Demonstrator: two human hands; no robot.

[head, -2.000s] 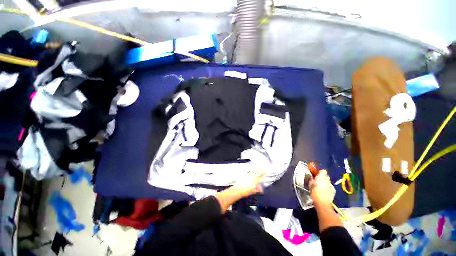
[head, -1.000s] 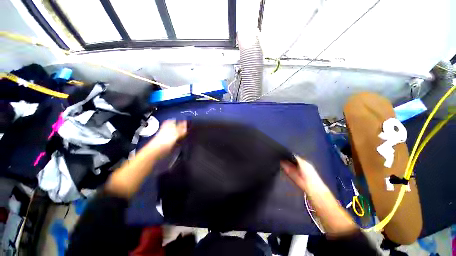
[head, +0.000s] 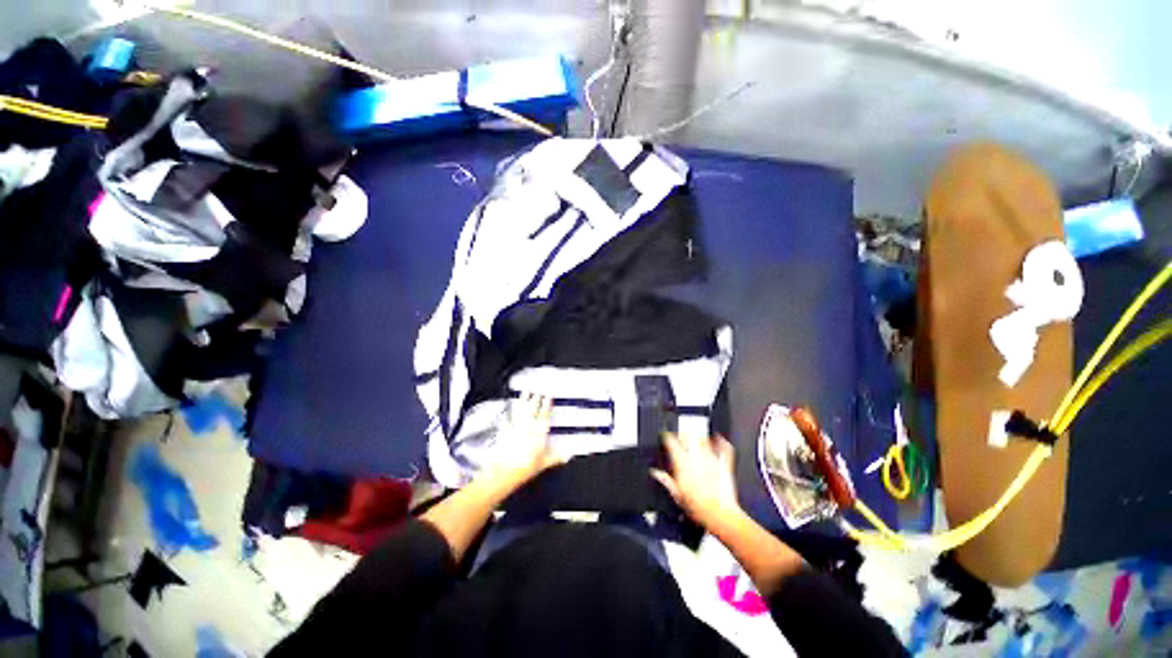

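Observation:
The black garment piece [head: 598,289] lies on the dark blue table cover, with white interfacing [head: 504,251] along its left and top and another white strip near the table's front edge. My left hand [head: 524,435] rests on the white strip at the lower left. My right hand [head: 701,473] lies at the strip's right end, beside a black bar, fingers spread. Whether the fingers pinch the cloth cannot be told. The steam iron [head: 805,465] stands untouched to the right of my right hand, its red-orange handle turned toward the right.
Yellow and green snips [head: 904,471] lie right of the iron. A long brown padded board [head: 996,296] with a white roll [head: 1051,280] is at the right. A yellow hose [head: 977,524] runs to the iron. A garment heap [head: 193,244] is at the left, a blue box [head: 456,95] at the far edge.
The garment, a blurred black shape between my raised hands a second ago, now lies turned with its white interfacing up. Both hands have come down near the front edge. The iron, held earlier, is released.

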